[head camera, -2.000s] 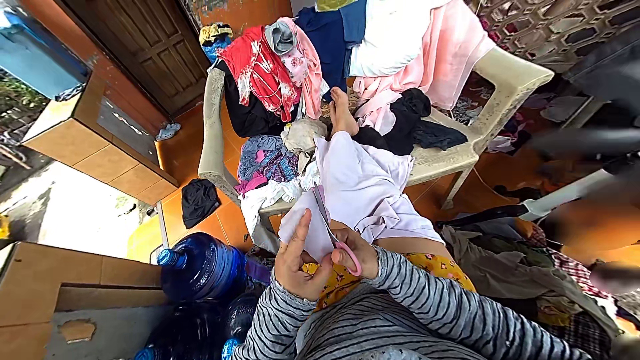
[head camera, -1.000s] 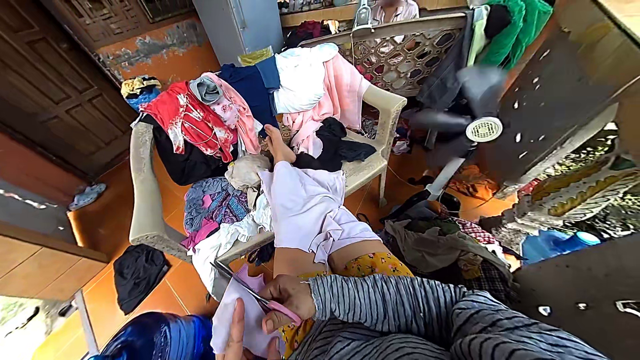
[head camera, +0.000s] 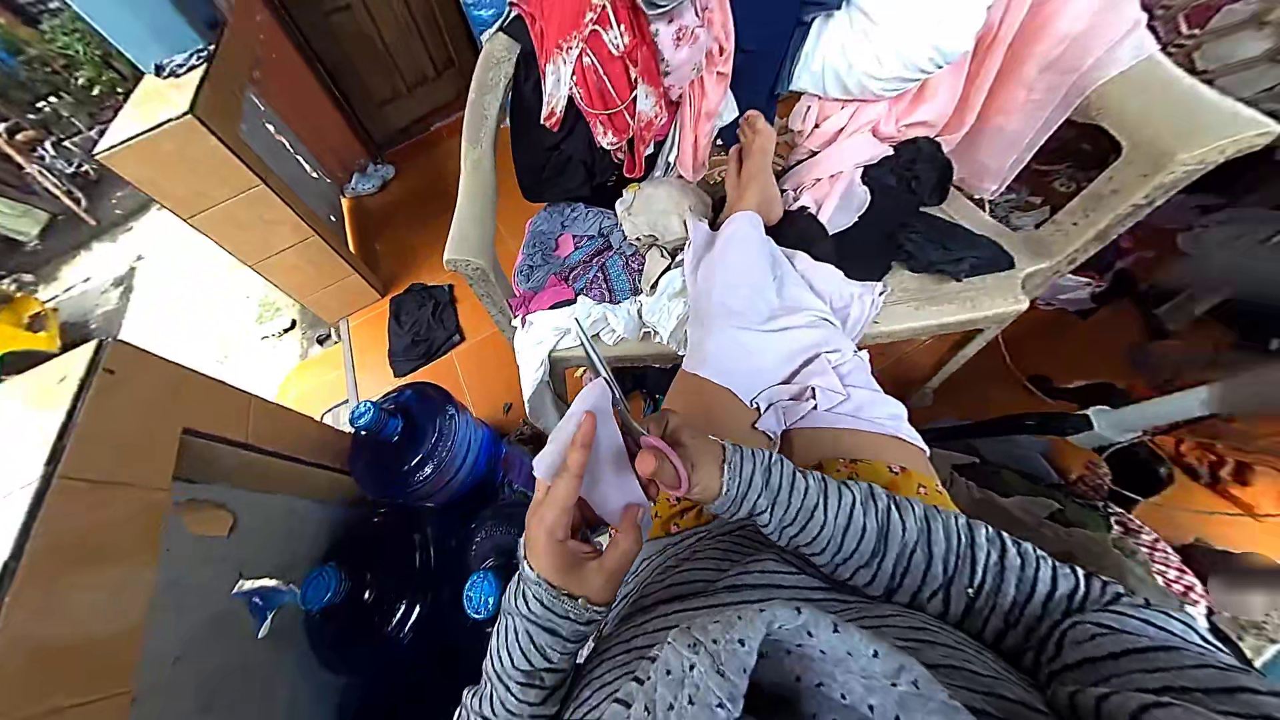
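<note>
A pale lilac cloth piece (head camera: 597, 455) is held in my left hand (head camera: 580, 525), fingers pointing up along it. In my right hand (head camera: 685, 455) is a pair of scissors (head camera: 603, 370) with pink handles, the thumb at a loop. The blades point up and away, along the right edge of the piece; whether they are parted is hard to tell. A larger white-lilac cloth (head camera: 780, 330) lies over my outstretched leg, whose bare foot (head camera: 755, 170) rests on the bench seat.
A worn plastic bench (head camera: 480, 190) bears heaps of clothes, with a red garment (head camera: 600, 70) over its back. Large blue water bottles (head camera: 425, 445) stand at the left, by a tiled ledge (head camera: 210, 400). A black cloth (head camera: 423, 327) lies on the orange floor. More clothes are heaped at the right.
The view has swung right and then back left. Both hands stay together near my lap, holding the scissors and the cloth piece throughout.
</note>
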